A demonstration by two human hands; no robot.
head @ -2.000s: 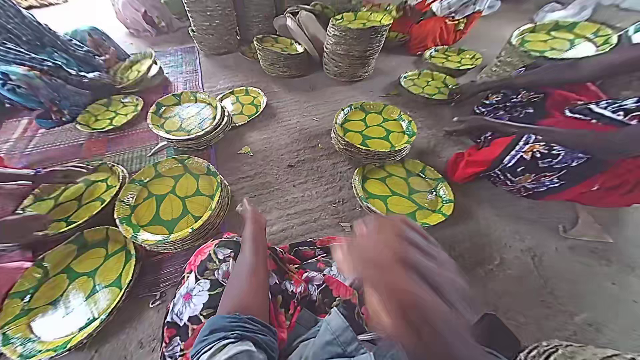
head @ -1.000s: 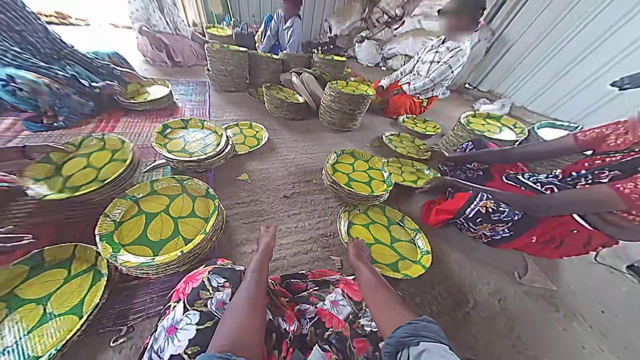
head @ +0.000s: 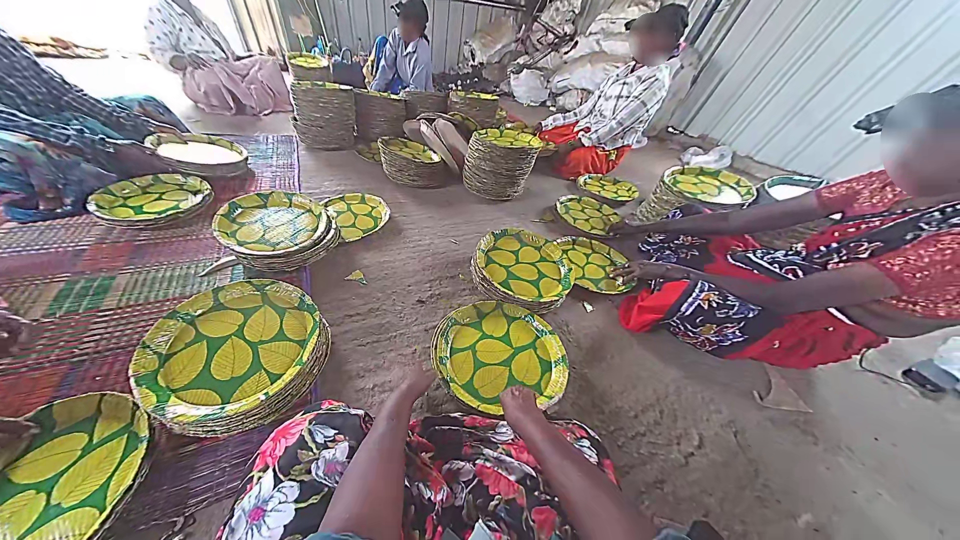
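Right in front of my knees lies a round plate with a green and yellow leaf pattern [head: 495, 352]. My right hand [head: 521, 405] touches its near edge; its fingers are too blurred to tell whether they grip. My left hand [head: 416, 381] is at or just beside the plate's left edge, and its finger pose is unclear. Just beyond the plate is a stack of similar leaf-patterned plates [head: 523, 266]. A larger stack of plates [head: 232, 352] is to the left of my left hand. A floral cloth [head: 480, 480] covers my lap under both forearms.
A person in red [head: 900, 262] sits at the right, one hand at a leaf-patterned plate [head: 592, 264]. More plate stacks [head: 501, 165] stand ahead, near other seated people. A woven mat [head: 97, 277] with plates lies on the left. Another person's hand shows at the left edge.
The view has tilted up since two seconds ago. My right hand, blurred over my lap then, is now at the near plate. The person in red has drawn a hand back toward the lap side.
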